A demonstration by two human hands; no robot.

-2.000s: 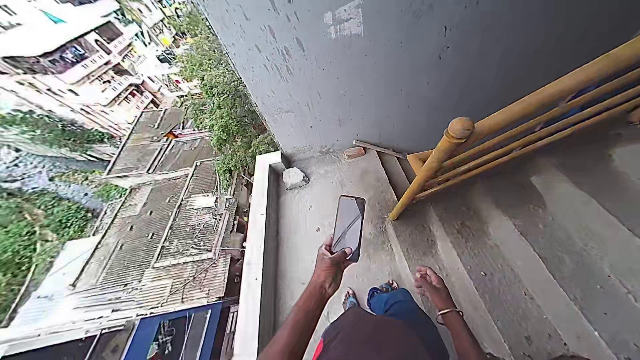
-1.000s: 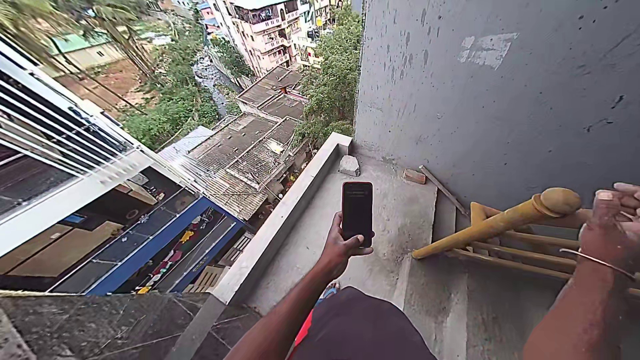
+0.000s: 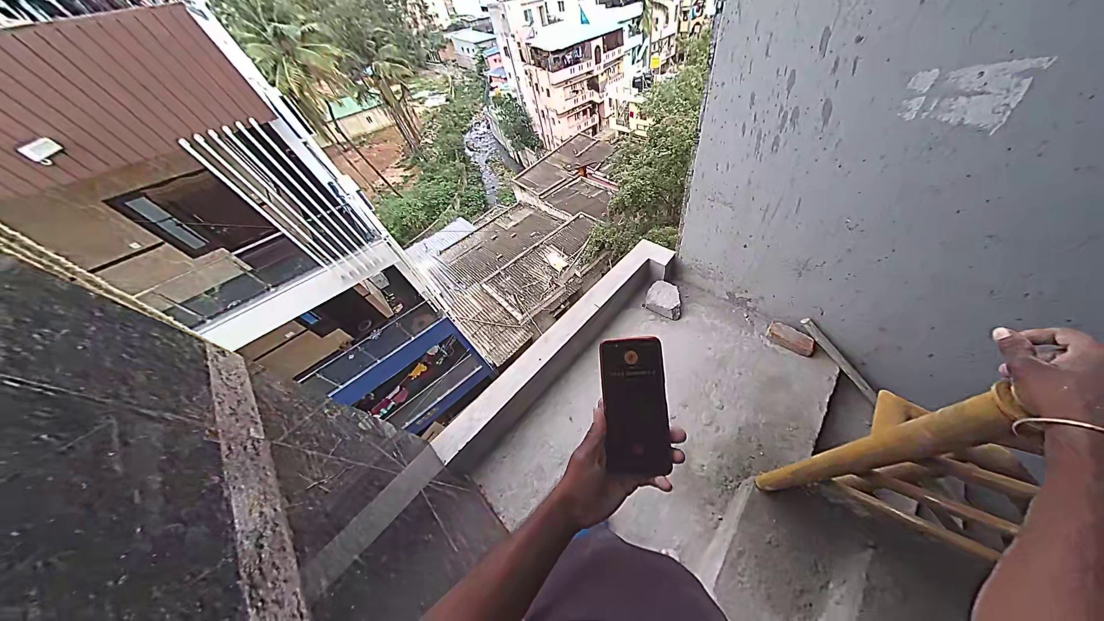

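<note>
My left hand [image 3: 595,479] holds a smartphone [image 3: 636,405] upright at the centre of the view, its fingers wrapped round the lower part. The screen is mostly dark, with a small round orange mark near the top. At the right, my right hand [image 3: 1056,371], with a thin bangle [image 3: 1056,424] at the wrist, is at the top of the yellow metal railing post [image 3: 906,442]. Its thumb and fingers are bent; whether they grip the post or only rest by it I cannot tell.
A low concrete parapet [image 3: 552,349] edges the landing, with a drop to rooftops [image 3: 517,259] beyond. A concrete chunk [image 3: 663,299], a brick [image 3: 790,339] and a wooden strip [image 3: 837,358] lie near the grey wall [image 3: 880,207]. Dark stone [image 3: 112,448] fills the lower left.
My right hand has gone from beside my legs to the top of the railing post. The phone, tilted at first, is now upright in my left hand. The view has turned and risen.
</note>
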